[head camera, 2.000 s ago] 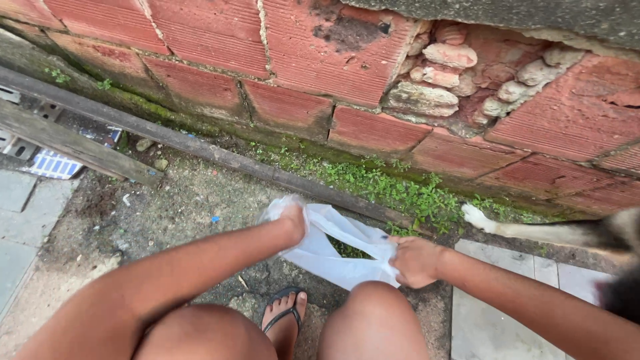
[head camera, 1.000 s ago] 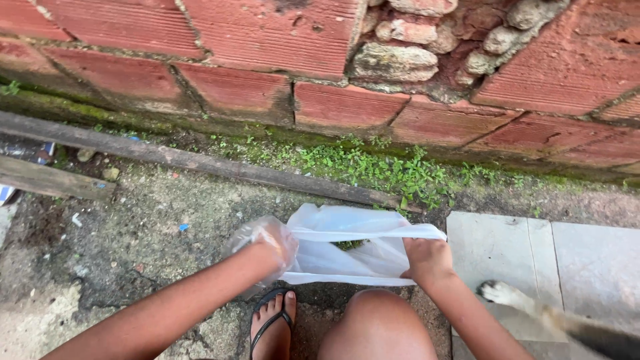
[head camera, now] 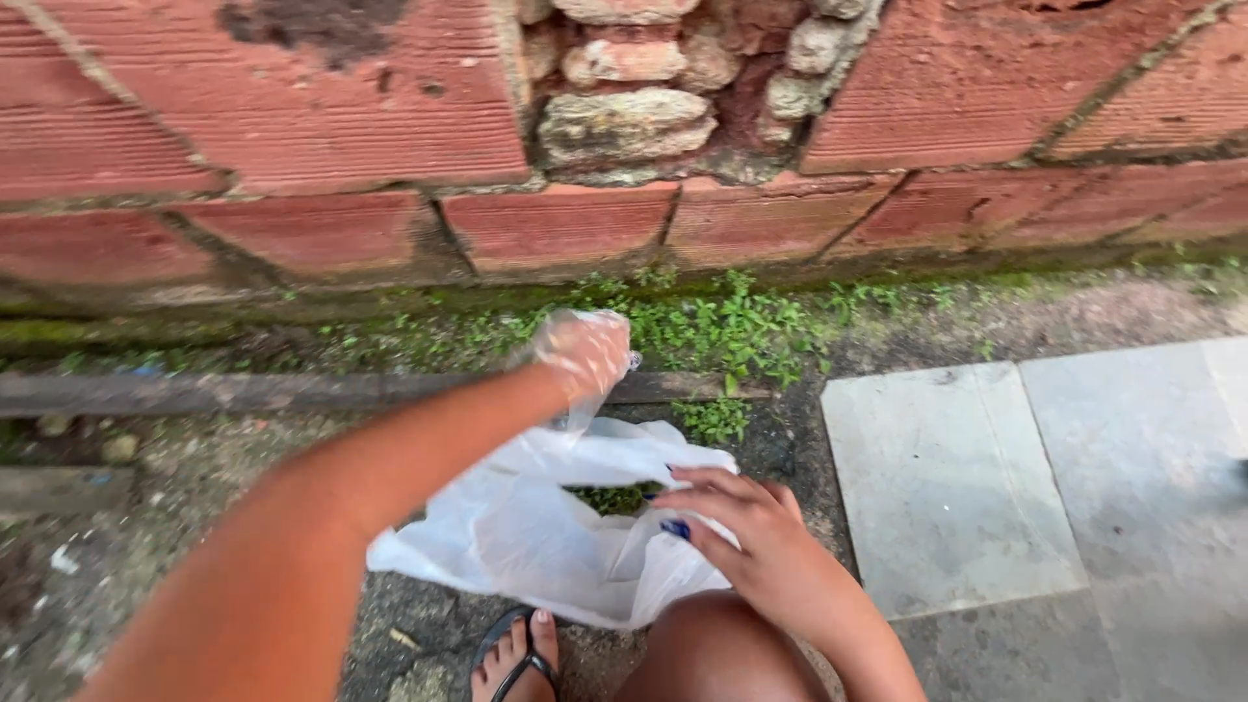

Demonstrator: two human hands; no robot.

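My left hand [head camera: 583, 353], in a clear plastic glove, is over the green weeds [head camera: 731, 327] at the foot of the wall; blur hides whether its fingers hold any. Below it a white plastic bag [head camera: 546, 541] lies spread with its mouth apart, and some green plant matter [head camera: 614, 499] shows inside. My right hand [head camera: 736, 517], bare and with dark blue nails, grips the right rim of the bag, close above my knee.
A red hollow-brick wall [head camera: 341, 117] with a broken patch of rubble [head camera: 624, 122] runs across the top. A wooden plank [head camera: 224, 392] lies along its foot. Grey floor tiles [head camera: 951, 487] are at the right, and my sandalled foot [head camera: 517, 663] is below the bag.
My left hand has moved from the bag's left side up to the weeds by the wall. My right hand remains at the bag's right rim. The animal's paw seen earlier at the right is out of view.
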